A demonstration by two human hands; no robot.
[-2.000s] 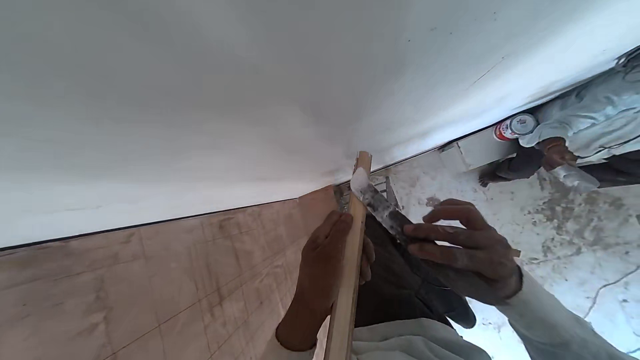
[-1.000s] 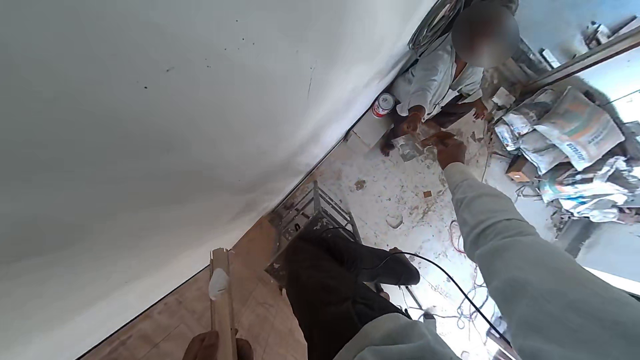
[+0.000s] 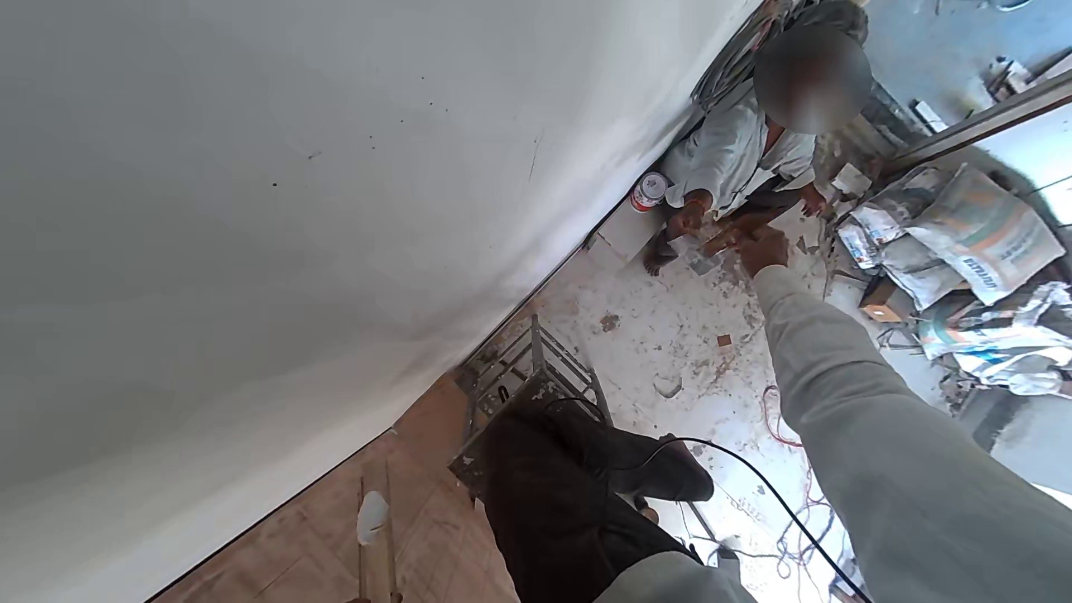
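Note:
A narrow wooden strip (image 3: pixel 378 553) with a white blob of paste (image 3: pixel 372 517) on it rises from the bottom edge, lower left. Only fingertips of my left hand (image 3: pixel 360 600) show, on both sides of the strip. My right arm stretches far out, and my right hand (image 3: pixel 762 249) is close to a seated co-worker's hand (image 3: pixel 692 213). Between the hands are a small brownish object (image 3: pixel 722 243) and a clear plastic piece (image 3: pixel 697 258); whether my fingers grip either is too small to tell.
The white wall (image 3: pixel 335 251) fills the left. A metal stand (image 3: pixel 536 377) is beside my dark-trousered legs (image 3: pixel 561 502). A black cable (image 3: pixel 754 473) crosses the debris-strewn floor (image 3: pixel 662 352). The co-worker sits by a paint tub (image 3: pixel 650 191); woven sacks (image 3: pixel 988 234) lie at right.
My right hand has left the wooden strip and reached out to the co-worker. The dark blade-like tool seen in it two seconds ago is no longer distinguishable. The view has swung right.

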